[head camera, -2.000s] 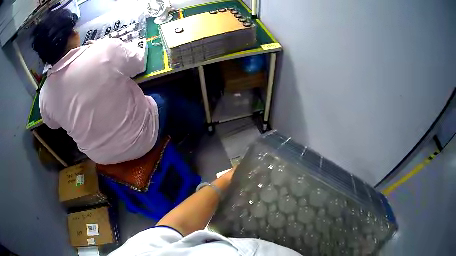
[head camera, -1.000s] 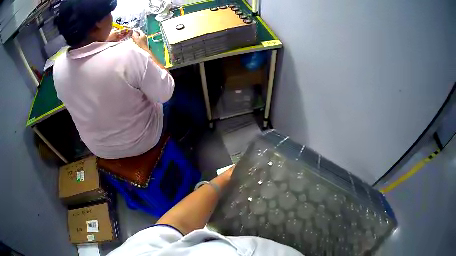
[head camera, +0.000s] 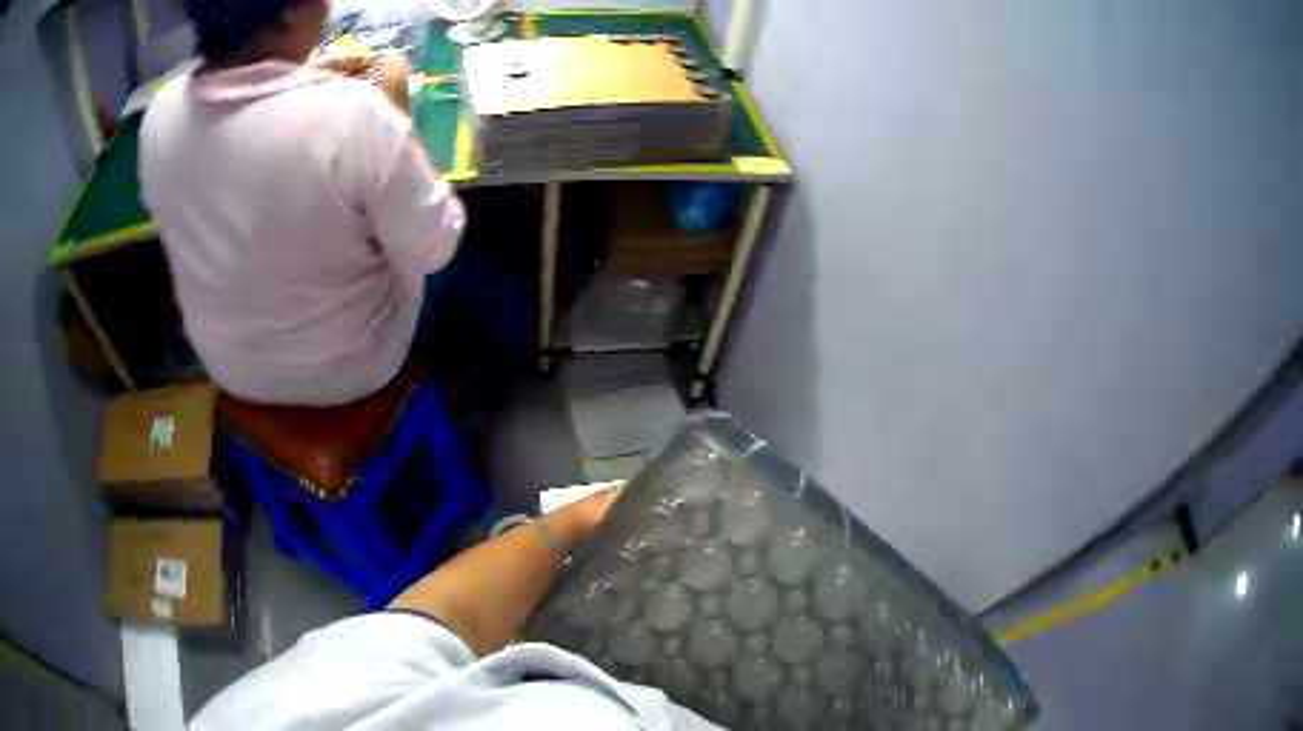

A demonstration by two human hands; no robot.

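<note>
A thick stack of clear-grey blister trays (head camera: 757, 607) is held tilted at the lower right, its face of large round pockets towards me and its layered edge along the upper right. My left hand (head camera: 593, 514) grips its upper left edge; the fingers are hidden behind the stack. A bracelet shows on the wrist, and a white sleeve below. My right hand is not in view.
A person in a pink shirt (head camera: 286, 229) sits on a blue stool (head camera: 386, 500) at the green-topped bench (head camera: 443, 136). A tray stack with brown top (head camera: 593, 114) stands there. Cartons (head camera: 165, 443) are at left, white sheets (head camera: 622, 429) on the floor, and a grey wall (head camera: 1029, 257) at right.
The view has shifted, so the bench, stool and cartons sit further left. The held stack shows lower and further left, still in my left hand. The seated person has turned from leaning over the bench.
</note>
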